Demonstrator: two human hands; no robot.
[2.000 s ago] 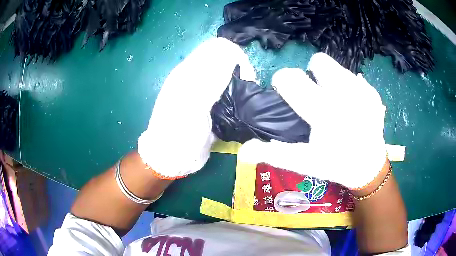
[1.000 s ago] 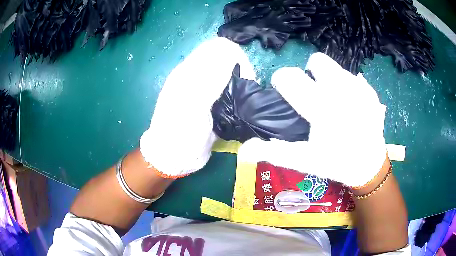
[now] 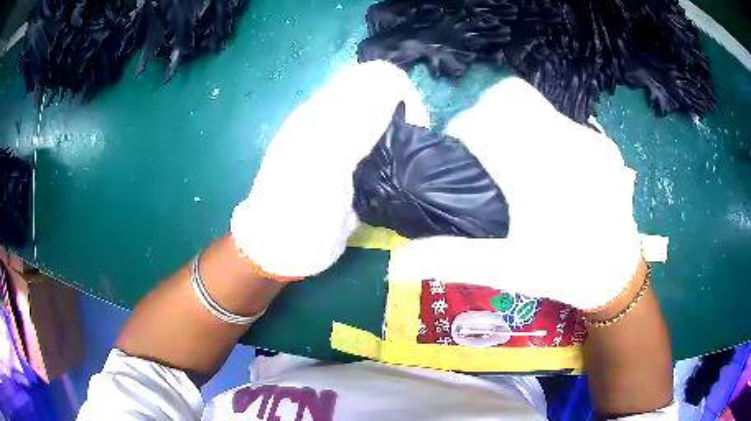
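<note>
A glossy black pleated piece [image 3: 440, 182] is held between my two gloved hands, above the far edge of the red card. My left hand [image 3: 317, 173], in a thick white glove, grips its left end. My right hand [image 3: 543, 197], also in a white glove, grips its right side; the fingertips are hidden or washed out by glare. The red printed card [image 3: 436, 308] is framed by yellow tape [image 3: 478, 358] and partly hidden under my right hand. A pale oval [image 3: 480, 329] with a thin white stick [image 3: 527, 333] shows on the card.
A large heap of black pleated pieces [image 3: 560, 41] lies beyond my hands on the green table [image 3: 165, 173]. Another black clump [image 3: 123, 41] lies at the far left, and a smaller one [image 3: 15, 197] at the left edge. A brown box [image 3: 53, 325] shows below the table's left edge.
My right hand's raised fingers have drawn together and down onto the black piece. The piece has turned slightly and its upper right edge now looks rounder. My left hand has barely moved.
</note>
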